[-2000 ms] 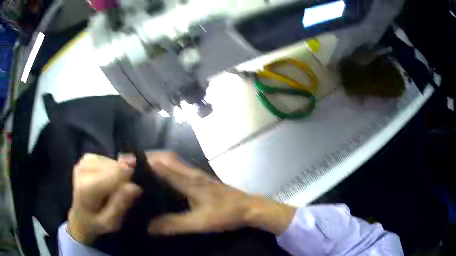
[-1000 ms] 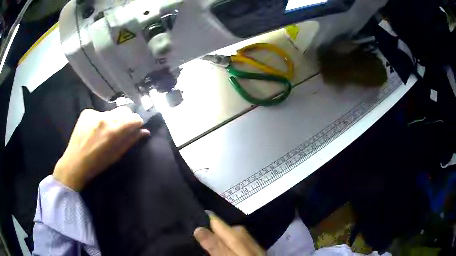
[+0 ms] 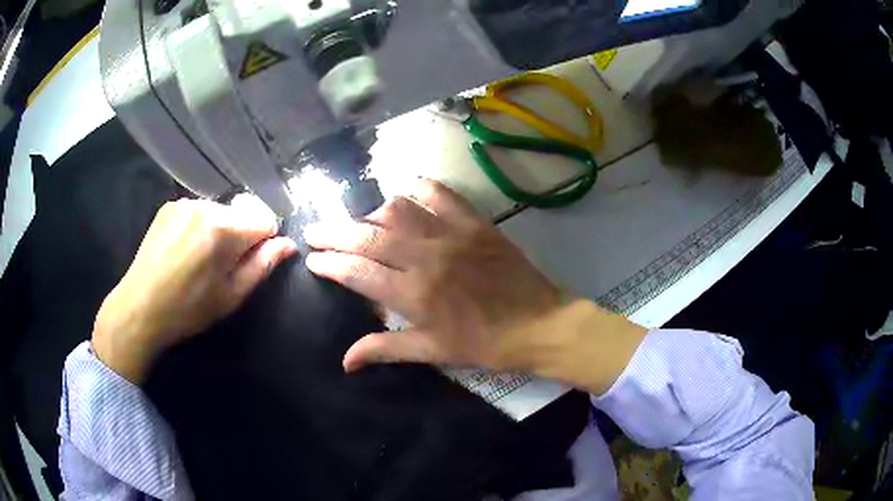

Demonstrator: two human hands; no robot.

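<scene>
A large black cloth panel (image 3: 284, 391) lies on the white machine table and runs down over its front edge. The white-grey sewing machine head (image 3: 215, 98) is over the cloth; its needle area (image 3: 318, 191) is in bright lamp glare, so needle and foot are unclear. My left hand (image 3: 191, 274) is just left of the needle area, thumb and fingertips pinched together on the cloth. My right hand (image 3: 455, 284) lies just right of the needle area, fingers spread a little, fingertips on the cloth edge, thumb apart.
Shears with yellow and green handles (image 3: 534, 142) lie right of the machine head. A brown fuzzy lump (image 3: 720, 132) lies farther right. A printed ruler (image 3: 676, 250) runs along the table's front edge. Black and white scraps are at far right.
My right hand has moved from the lower part of the cloth up beside the needle area. My left hand stays at the needle's left. Earlier, both hands were lower, handling the cloth.
</scene>
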